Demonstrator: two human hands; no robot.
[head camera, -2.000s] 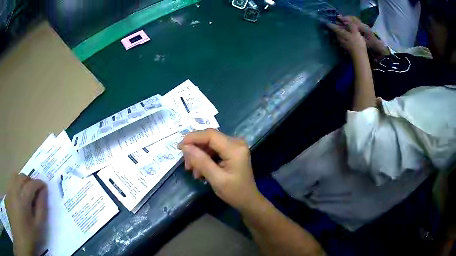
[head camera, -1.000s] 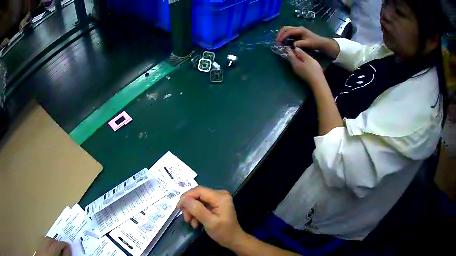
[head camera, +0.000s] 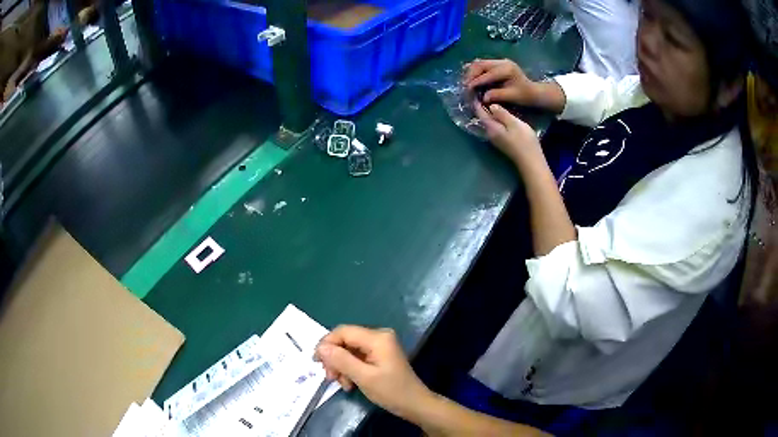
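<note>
Printed folded leaflets (head camera: 247,393) lie overlapping at the bottom centre of the view, with small black text and black bars; the top one springs partly open. White printed sheets (head camera: 141,421) show at the bottom edge to their left, mostly cut off. My right hand (head camera: 371,367) is at the right edge of the leaflets, fingers curled and fingertips together. I see nothing in it; whether the fingertips touch the paper is unclear. My left hand is out of the picture.
A tan cardboard sheet (head camera: 81,341) lies at left. A pink-white square frame (head camera: 205,254) and clear square parts (head camera: 339,145) lie on the green bench (head camera: 341,247). A blue bin (head camera: 358,60) stands beyond. A person (head camera: 631,273) at right handles a clear plastic bag (head camera: 461,107).
The view has tilted up, so the papers sit lower and more of the bench, bin and neighbour shows. My left hand has left the picture. My right hand stays curled beside the leaflets.
</note>
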